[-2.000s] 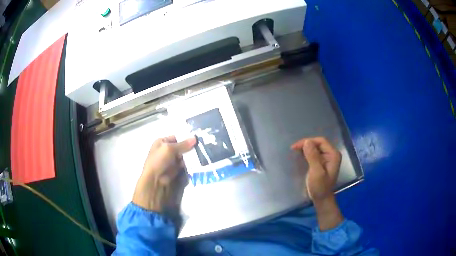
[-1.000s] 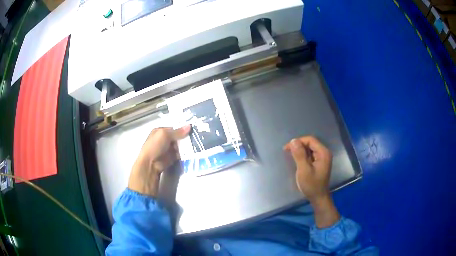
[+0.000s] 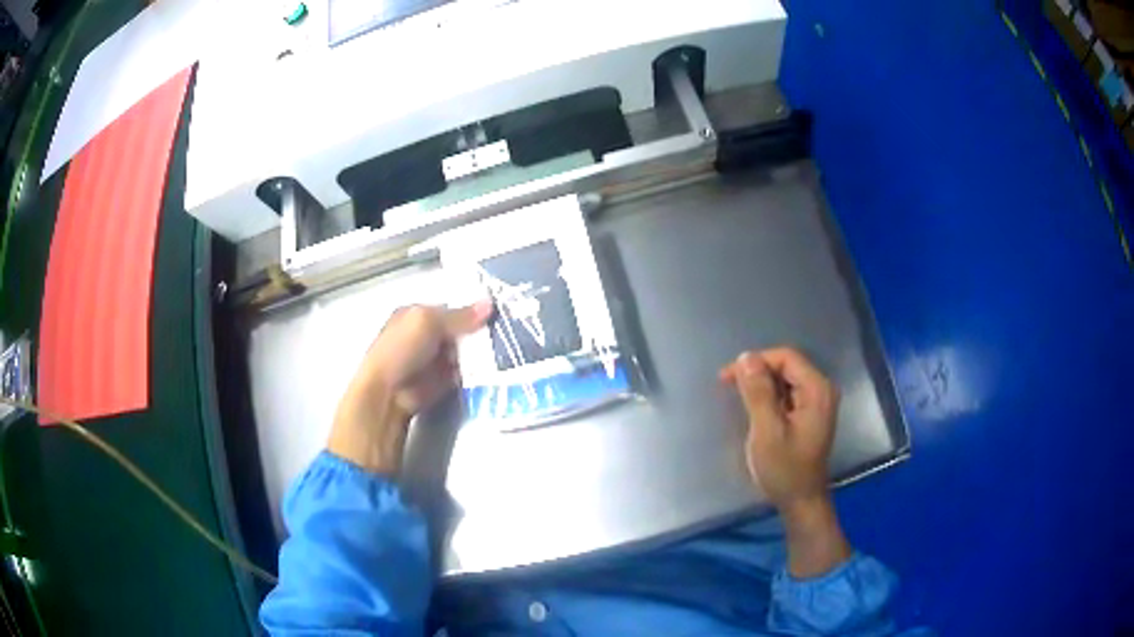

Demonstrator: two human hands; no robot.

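A white boxed product (image 3: 537,305) with a dark square picture and a blue band lies in a shiny clear plastic bag on the steel table (image 3: 734,286). Its far end reaches the silver sealing bar (image 3: 497,193) of the white sealing machine (image 3: 485,62). My left hand (image 3: 417,361) grips the left edge of the bagged box, thumb on top. My right hand (image 3: 790,417) is held over the right part of the table, fingers curled, apart from the box; I cannot tell if anything is between its fingertips. The bag's open end is hidden at the bar.
A red sheet (image 3: 110,268) and a white sheet (image 3: 124,75) lie at the left on the green conveyor surface (image 3: 174,479). A thin yellowish line (image 3: 149,483) crosses there. A small bagged item (image 3: 15,371) is at the left edge. Blue floor (image 3: 970,324) is at the right.
The sealing bar sits lower against the table strip, and a pale strip and small white block now show in the dark slot. My left hand still holds the bagged box. The view has shifted slightly.
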